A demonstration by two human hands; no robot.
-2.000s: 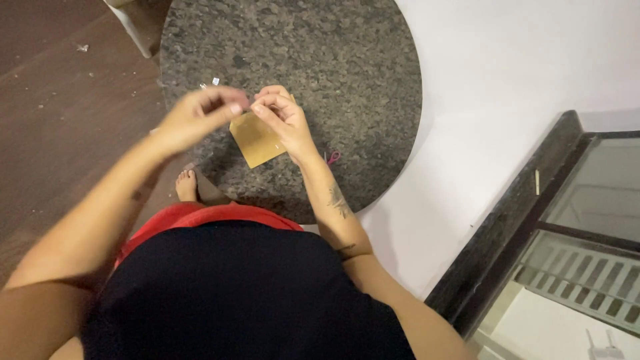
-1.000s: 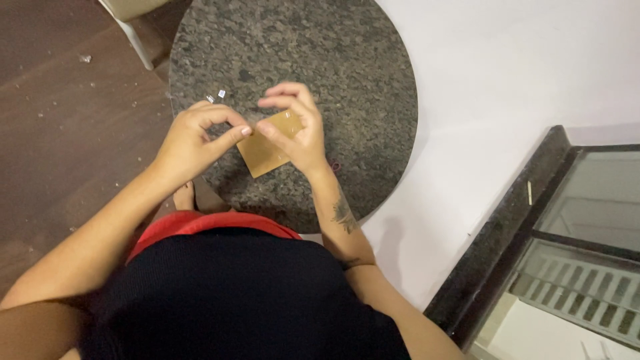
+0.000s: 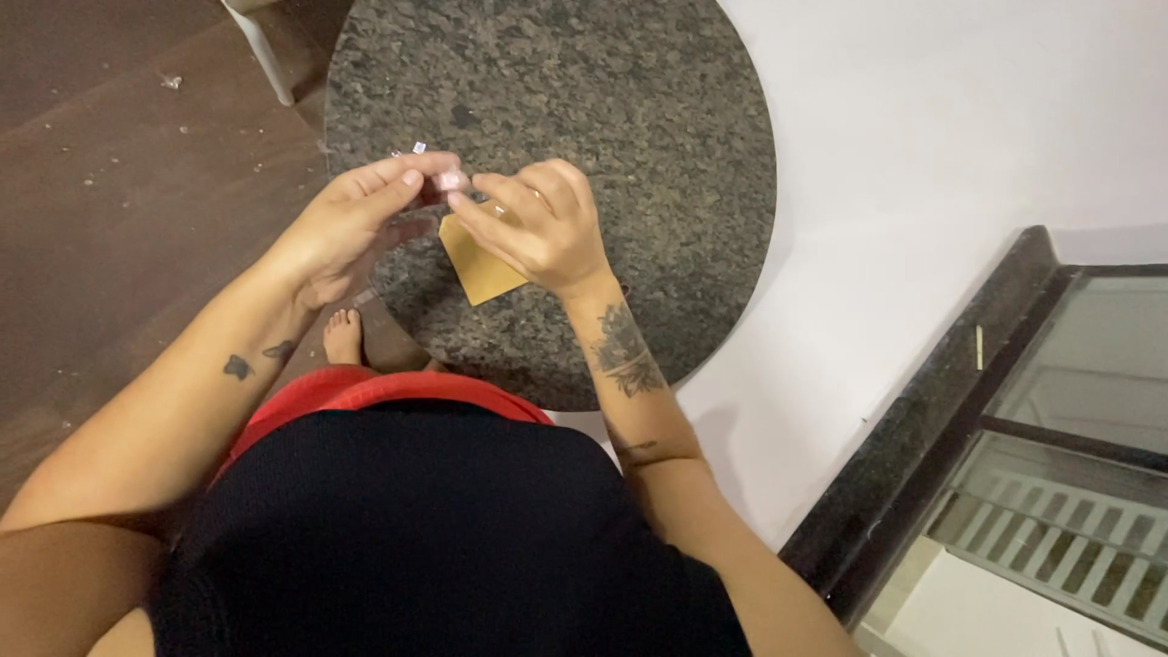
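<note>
Above the left part of a round granite table (image 3: 675,228), both of my hands meet at a small, shiny, pinkish-white piece (image 3: 451,180), too blurred to name. My left hand (image 3: 370,205) has it at its fingertips. The thumb and index finger of my right hand (image 3: 538,224) are close at its right side; contact is unclear. Under my right hand lies a yellow-brown square sheet (image 3: 479,265), partly covered by the fingers. Small pale squares (image 3: 419,147) rest on the table just beyond my left hand.
A small dark reddish thing (image 3: 625,289) shows beside my right wrist, mostly hidden. A white wall stands right of the table, then a dark stone ledge (image 3: 922,383) with a framed glass panel. A pale furniture leg (image 3: 265,55) and my bare foot (image 3: 343,338) are at the left.
A shiny pinkish-white piece now shows at my left fingertips; it was not discernible before. My right hand's raised fingers have curled in toward it. The pink-handled item seen earlier is now mostly behind my right wrist.
</note>
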